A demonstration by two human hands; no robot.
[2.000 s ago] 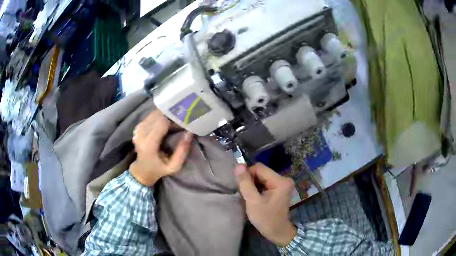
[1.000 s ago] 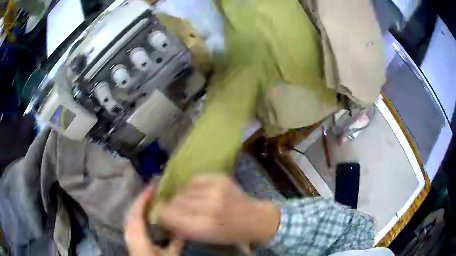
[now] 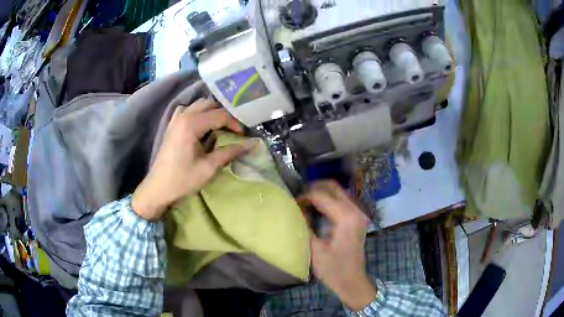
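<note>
An olive-green cut piece lies over the grey-brown garment body in front of the overlock machine. My left hand pinches the green piece near its upper edge, just left of the needle area. My right hand is at the right edge of the green piece, below the needle area; its fingers are bent and partly blurred. A pale patch of cloth shows at the green piece's upper edge. Grey-brown cloth also shows beneath the green piece's lower edge.
Fuzzy trimmings and a blue patch lie right of the needle. More green cloth hangs at the right. A dark brown cloth lies at the upper left. A black slim rectangle is at the lower right.
The view has swung back to the machine. The green piece has moved from the right onto the grey-brown cloth by the needle. My left hand has come up beside the machine head.
</note>
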